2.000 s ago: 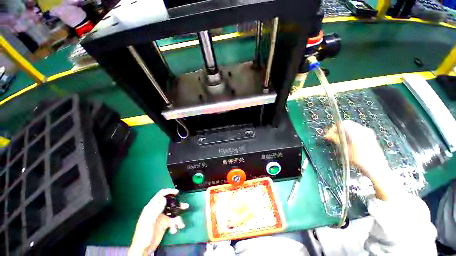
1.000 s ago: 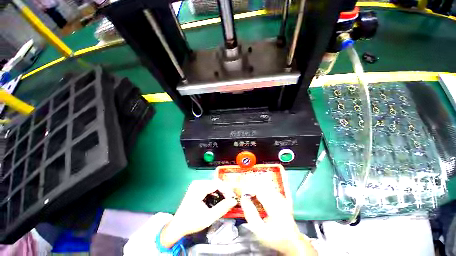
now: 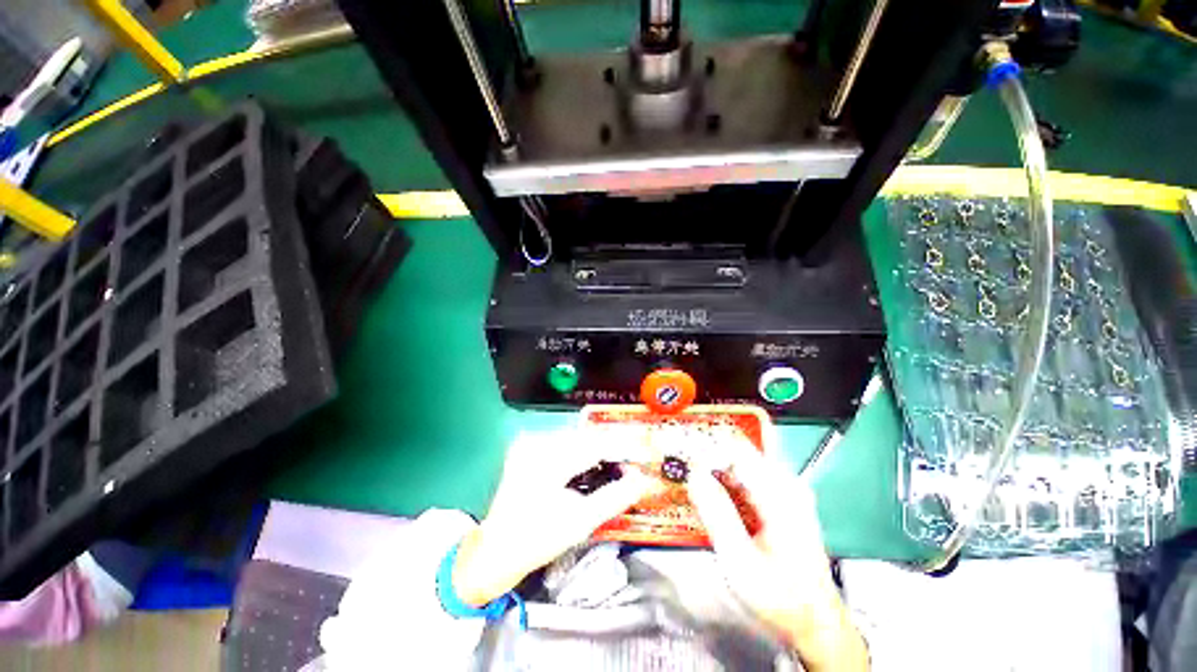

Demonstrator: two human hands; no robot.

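My left hand (image 3: 545, 492) is over the left part of the orange-red parts tray (image 3: 617, 530), with a dark part (image 3: 596, 477) held in its palm and fingers. A small round dark part (image 3: 675, 467) sits between the fingertips of both hands. My right hand (image 3: 761, 525) is over the right side of the tray, its fingertips at the round part. Its fine details are overexposed. The pneumatic press (image 3: 683, 344) stands right behind the tray, with its silver platen (image 3: 683, 171) raised above the base.
A black foam tray (image 3: 197, 282) leans at the left. A clear blister tray (image 3: 1037, 355) with small metal parts lies at the right, with a clear air hose (image 3: 1037, 263) across it. Green buttons (image 3: 563, 378) and a red-orange stop button (image 3: 668, 390) are on the press front.
Since two seconds ago my right hand has left the blister tray and joined my left hand over the parts tray. The view has shifted; the hands stay together since one second ago.
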